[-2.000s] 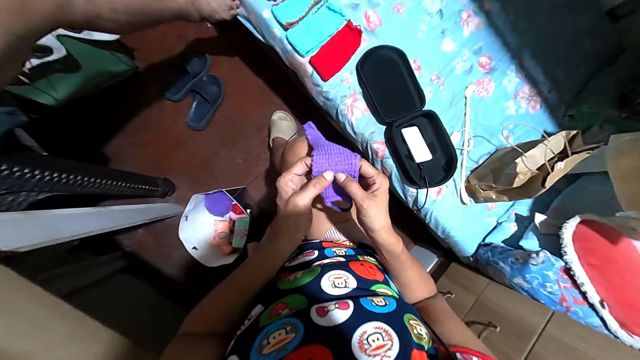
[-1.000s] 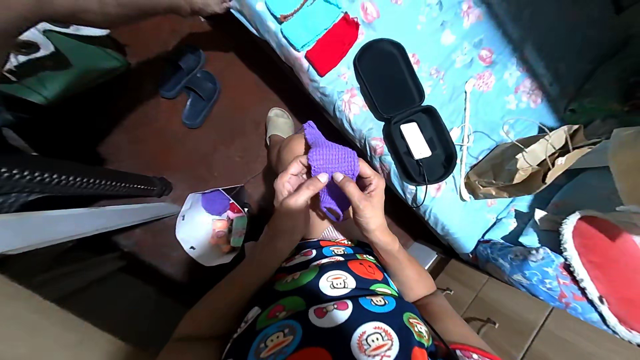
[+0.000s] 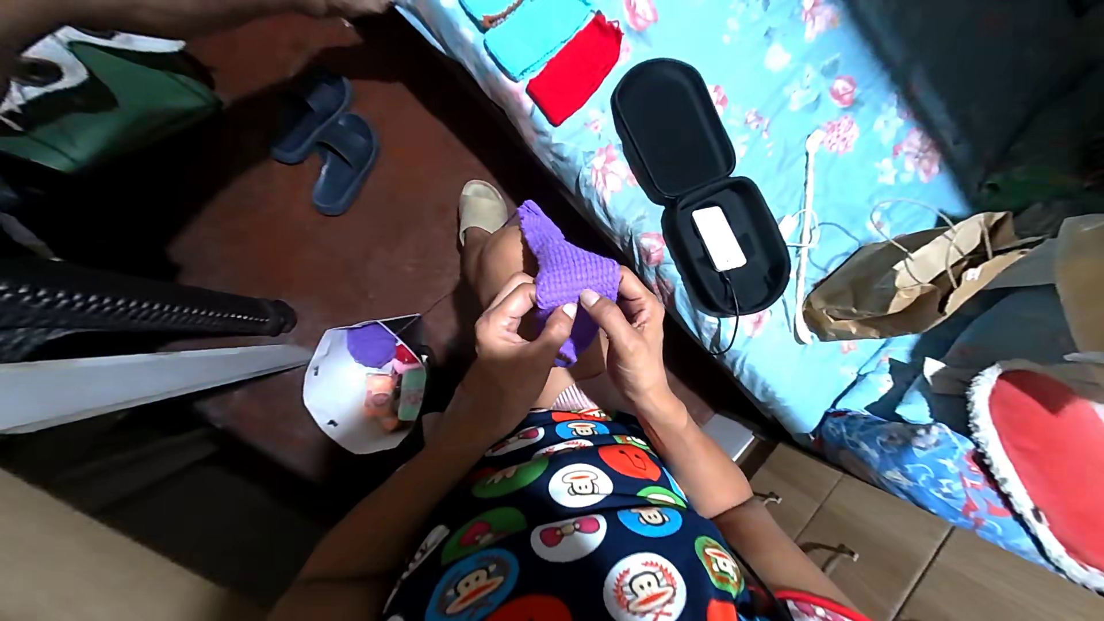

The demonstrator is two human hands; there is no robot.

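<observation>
A purple knitted piece (image 3: 573, 272) is held between both hands above my lap, its upper end trailing toward the upper left and a lower part hanging below my thumbs. My left hand (image 3: 522, 332) pinches its left edge with thumb and fingers. My right hand (image 3: 634, 332) grips its right edge, the two thumbs nearly meeting on the lower part. To the lower left stands a white container (image 3: 332, 397) with purple yarn (image 3: 373, 345) and small coloured items inside. On the bed lie red (image 3: 576, 69) and turquoise (image 3: 539, 34) knitted pieces.
An opened black case (image 3: 673, 129) holding a white device (image 3: 718, 239) with a cable lies on the floral bedsheet (image 3: 776, 95). Beside it are a white rod (image 3: 807, 233) and a brown paper bag (image 3: 914, 285). Dark slippers (image 3: 345, 164) rest on the floor; wooden drawers (image 3: 880, 535) stand at lower right.
The purple knitted piece has shifted its shape in my hands; its upper end now spreads farther to the upper left. Both hands keep hold of it.
</observation>
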